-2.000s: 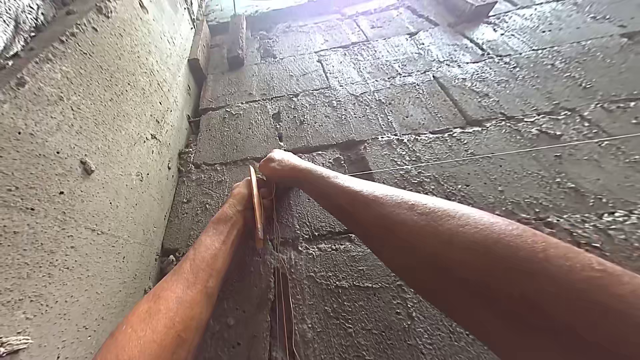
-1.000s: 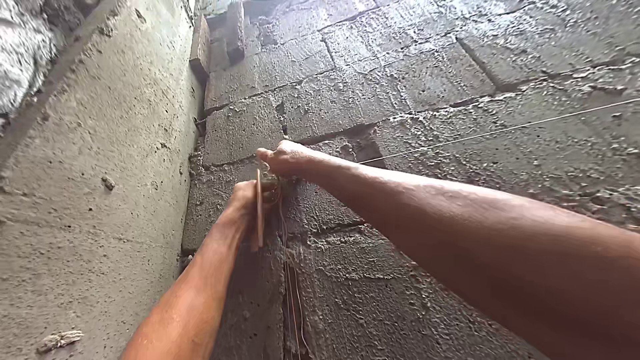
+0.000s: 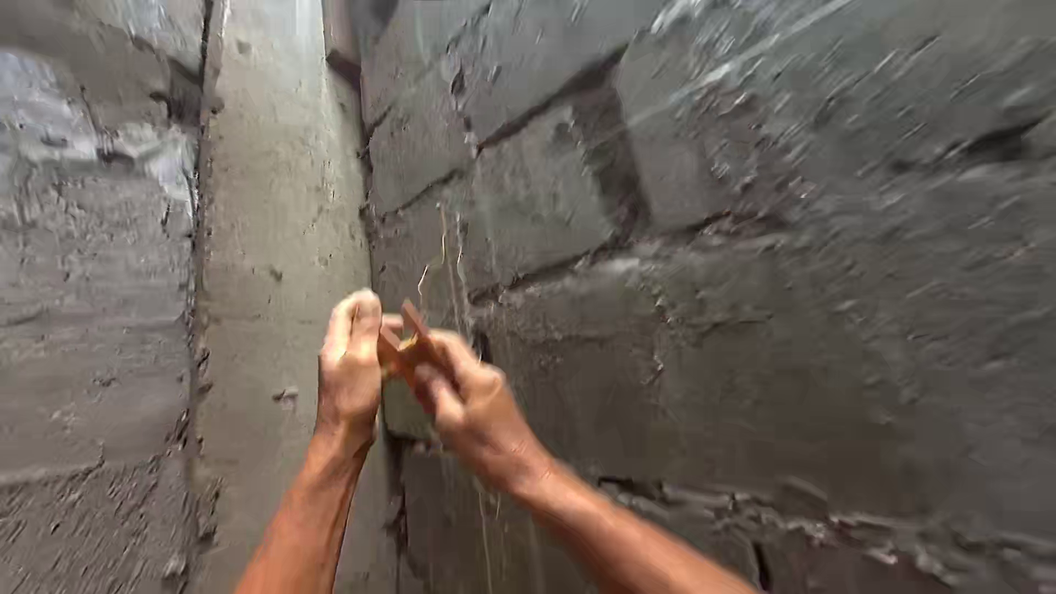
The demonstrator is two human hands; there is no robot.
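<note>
My right hand (image 3: 474, 396) grips a small reddish-brown notched piece (image 3: 406, 351), apparently wood, with yellowish string about its notch. My left hand (image 3: 351, 363) is raised just left of it, palm turned toward the piece; the piece partly hides its fingers, so whether it also grips the piece is unclear. Thin loose string (image 3: 445, 247) hangs in front of the block wall above the hands, and more strands trail below them. Both hands are near the corner where the wall meets a concrete column. The view is blurred.
A smooth grey concrete column (image 3: 272, 346) rises on the left, with rough blockwork (image 3: 91, 330) beyond it. The concrete block wall (image 3: 759, 346) with uneven mortar joints fills the right side. A brown board end (image 3: 342, 37) juts at the top. A taut line (image 3: 726, 70) crosses the upper right.
The hands have come away from the wall joint where they were together, and the notched piece now shows tilted in my right hand. The view has swung considerably.
</note>
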